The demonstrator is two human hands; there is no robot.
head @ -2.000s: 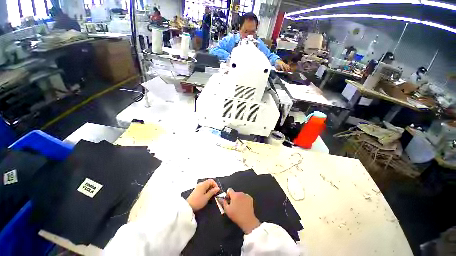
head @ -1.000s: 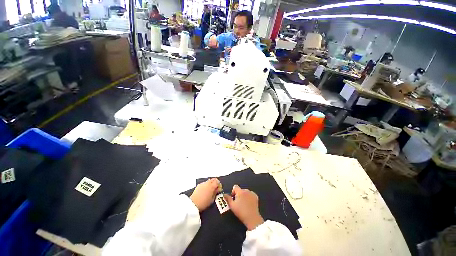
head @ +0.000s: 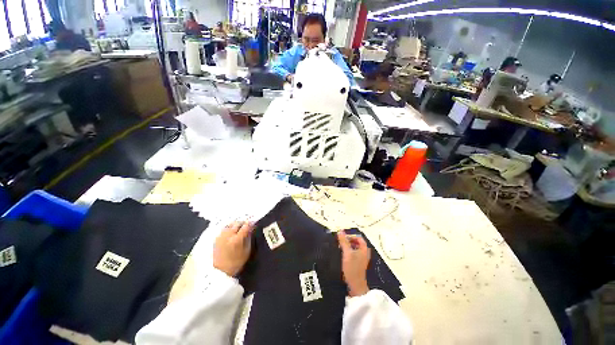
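A black fabric panel (head: 297,253) is held between my two hands over the central pile of black panels (head: 381,269). One white label (head: 274,236) shows near its top. A second white label (head: 311,286) shows lower down; I cannot tell whether it is on the same panel. My left hand (head: 232,248) pinches the panel's left edge. My right hand (head: 355,261) grips its right edge with bent fingers. No tool can be made out in my right hand. A stack of black panels (head: 135,242) lies at left with a white label (head: 112,264) facing up.
A blue crate (head: 48,207) holding a black labelled panel stands at far left. A white sewing machine (head: 313,124) stands behind the pale table (head: 465,269), with an orange-red thread cone (head: 408,166) beside it. Thread bits litter the table. A person in blue sits behind the machine.
My hands have moved apart from the label to the panel's two side edges. The panel has shifted up and a second label now shows. The view has turned slightly right.
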